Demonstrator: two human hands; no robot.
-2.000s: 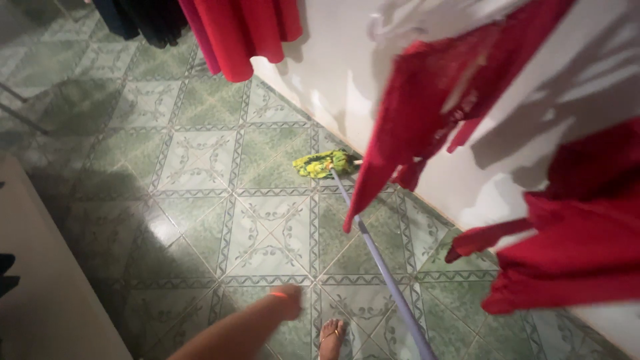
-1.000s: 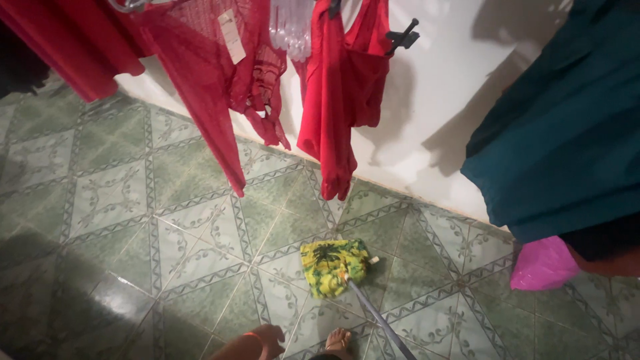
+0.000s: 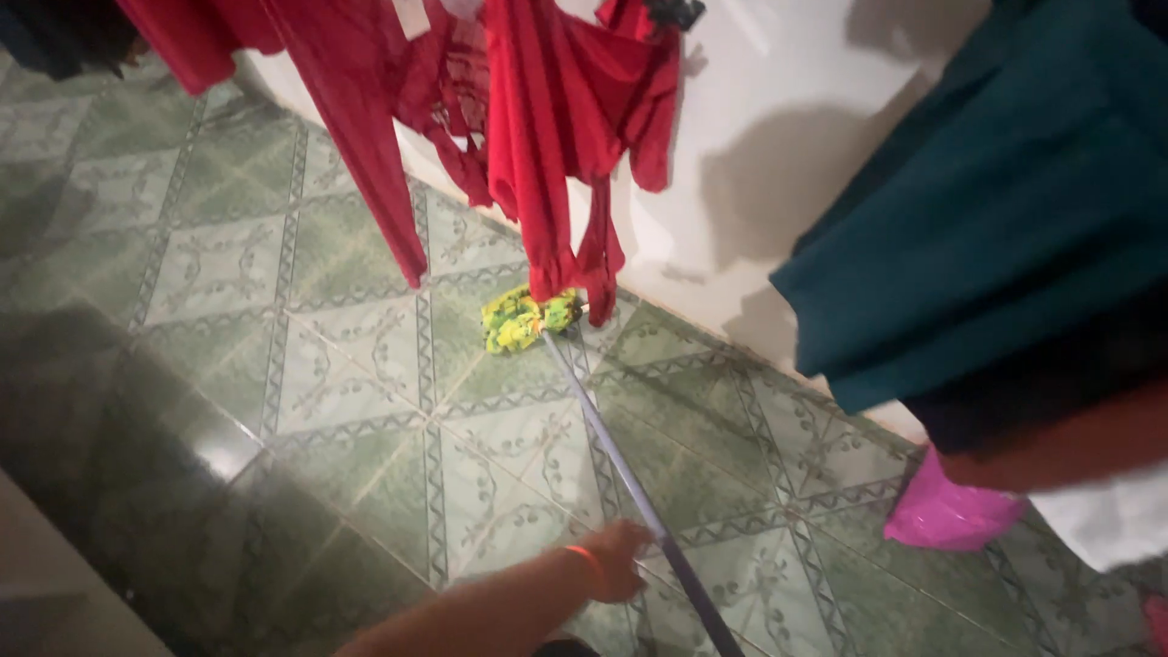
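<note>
A mop with a yellow-green patterned cloth head (image 3: 516,321) rests on the tiled floor near the base of the white wall. Its grey-purple pole (image 3: 620,456) slants down to the bottom edge, where its upper end goes out of view. My left hand (image 3: 622,558), with an orange band at the wrist, reaches in from the lower left. Its fingers are at or just beside the pole; blur hides whether they touch or hold it. My right hand is out of view. Red garments (image 3: 557,137) hang in front of the wall, their lower ends overlapping the mop head in view.
A dark teal garment (image 3: 985,219) hangs at the right, above a pink plastic bag (image 3: 954,511) on the floor. White cloth (image 3: 1109,520) shows at the right edge. Dark clothes (image 3: 68,36) hang at the upper left. A pale surface (image 3: 55,584) borders the lower left.
Since one second ago the mop head has moved closer to the wall, beneath the red garments. My left hand, earlier apart from the pole, is now at or beside it. The view has shifted.
</note>
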